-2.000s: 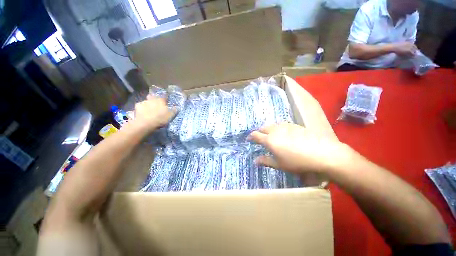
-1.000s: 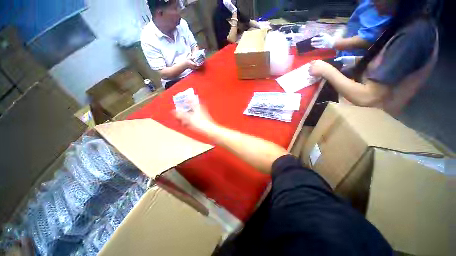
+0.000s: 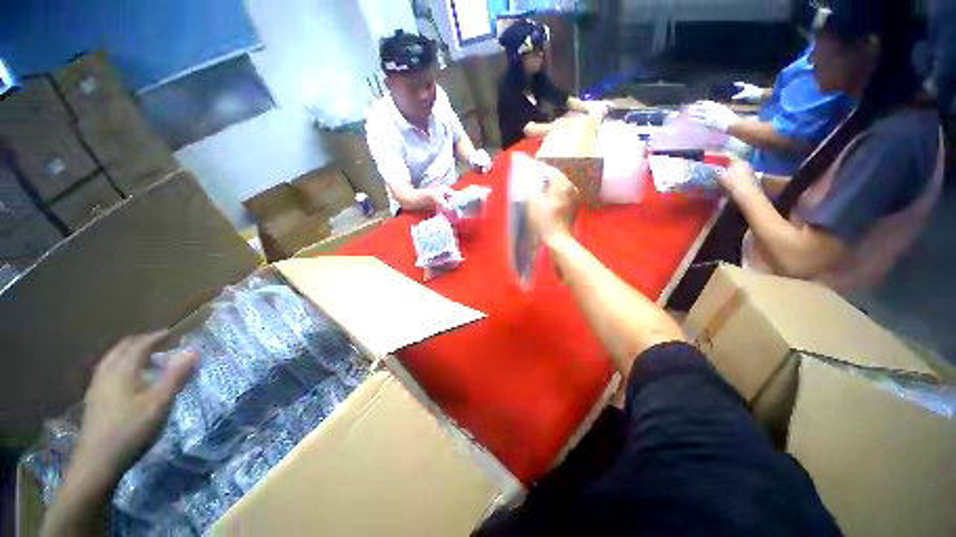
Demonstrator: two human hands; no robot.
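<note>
My right hand is stretched over the red table and grips a bubble-bagged unit, blurred by motion and held upright above the table. My left hand is over the large open carton at the left, fingers apart, with nothing seen in it. Bubble-bagged units stand in rows inside the carton. Another bubble-bagged unit lies on the table beyond the carton flap.
The red table is in front. A small carton stands on its far part. A side carton is at the right. Coworkers sit at the far and right sides. Brown cartons are stacked at the back left.
My right hand has moved from the unit near the carton to over the table's middle, now holding a unit from there. My left hand has come into clear view over the carton.
</note>
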